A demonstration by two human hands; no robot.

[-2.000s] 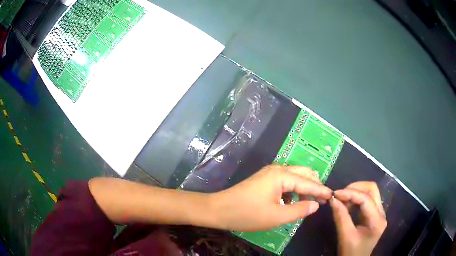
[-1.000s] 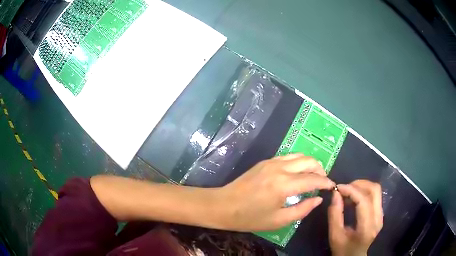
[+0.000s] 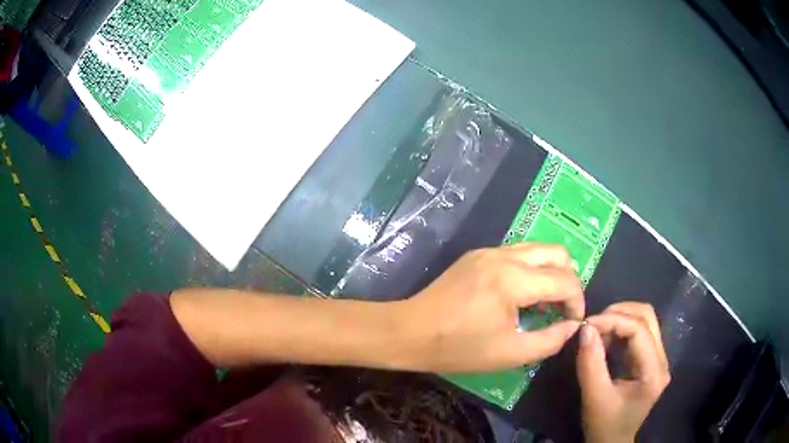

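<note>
A green circuit board panel [image 3: 568, 208] lies on the black mat [image 3: 644, 268], its middle covered by my left hand. My left hand [image 3: 502, 307] is over the panel, thumb and forefinger pinched together at a tiny component [image 3: 585, 323]. My right hand [image 3: 625, 363] is just right of the panel, and its thumb and forefinger pinch at the same tiny piece. The fingertips of both hands meet there. The piece is a small speck, too small to tell its type.
A large white sheet [image 3: 285, 112] at the left holds another green panel [image 3: 186, 48]. Shiny clear tape [image 3: 415, 203] crosses the mat. The grey-green bench surface [image 3: 588, 78] lies beyond. A black bin [image 3: 748, 394] is at the right edge. Hair shows at the bottom.
The view has shifted, so the panel and sheet appear higher and further right. My left thumb and forefinger have closed together at the tiny piece; both hands stay fingertip to fingertip.
</note>
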